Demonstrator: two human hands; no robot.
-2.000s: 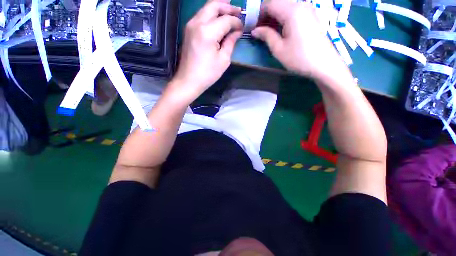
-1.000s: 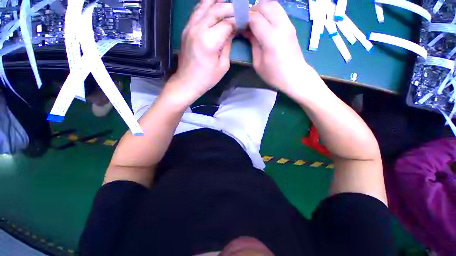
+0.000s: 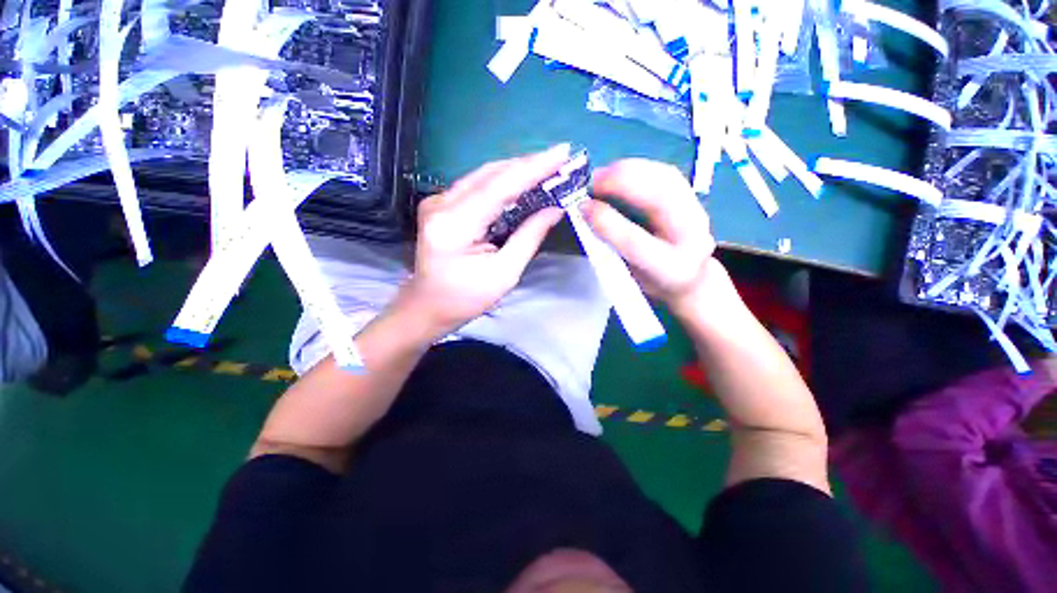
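My left hand point(image 3: 478, 238) holds a small dark circuit board point(image 3: 510, 218) with silvery parts, tilted, above my lap near the bench edge. A white flat ribbon cable point(image 3: 614, 280) with a blue end hangs from the board's right end toward my lap. My right hand point(image 3: 655, 226) is at that end, its thumb and fingers closed at the cable's top where it meets the board. The fingers hide part of the joint, so I cannot tell how the cable sits in the connector.
A dark board tray point(image 3: 400, 116) at left holds boards with cables hanging over its edge. A pile of white cables point(image 3: 603, 46) with blue tips and clear plastic bags point(image 3: 638, 104) lie ahead. More boards with cables point(image 3: 968, 249) are at right. A purple cloth item point(image 3: 962, 463) is lower right.
Both hands have come lower in the picture, toward my lap. The board now shows in my left hand, and the cable now hangs down from it. The view has shifted, showing more of the bench.
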